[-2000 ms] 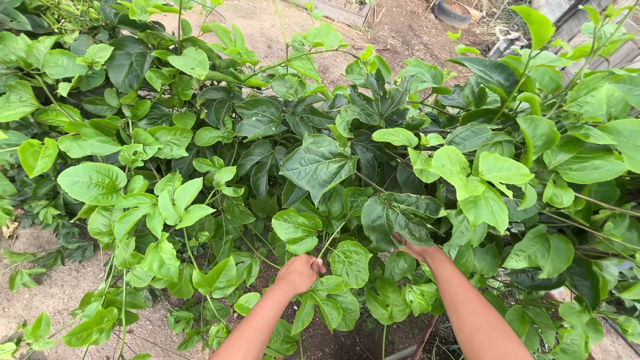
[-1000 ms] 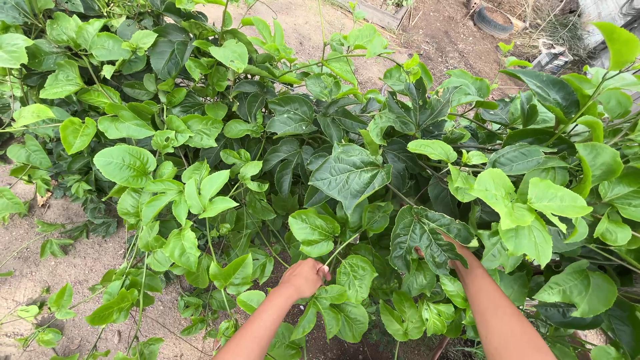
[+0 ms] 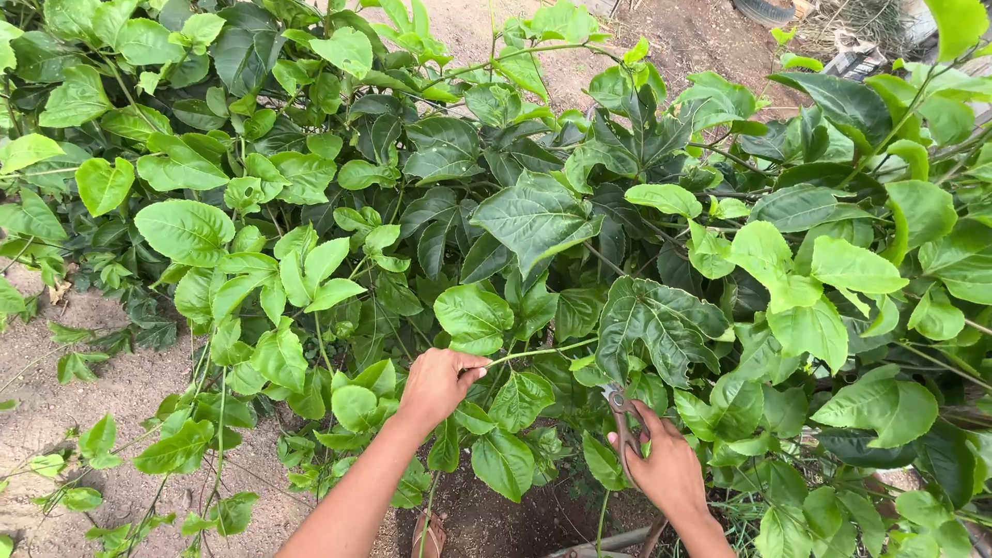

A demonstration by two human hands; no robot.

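Near the lower middle, my left hand (image 3: 439,385) pinches a light green vine stem (image 3: 542,351) between thumb and fingertips. The stem runs rightward to a large, dark, ragged-edged lobed leaf (image 3: 655,322). My right hand (image 3: 663,461) holds a pair of pruning shears (image 3: 625,426) by the handles, just below that leaf. The shears' blades are partly hidden at the leaf's lower edge; whether they touch a stem I cannot tell. A rounded bright leaf (image 3: 473,318) stands just above my left hand.
Dense climbing foliage (image 3: 434,155) spreads across the view. Sandy ground (image 3: 70,403) shows at the left and behind. A tire (image 3: 763,11) lies at the top right. Below are a foot in a sandal (image 3: 429,533) and a pole (image 3: 601,544) near the ground.
My right hand has come out from behind the large dark leaf, moving down, and the pruning shears in it now show. My left hand stays on the vine stem.
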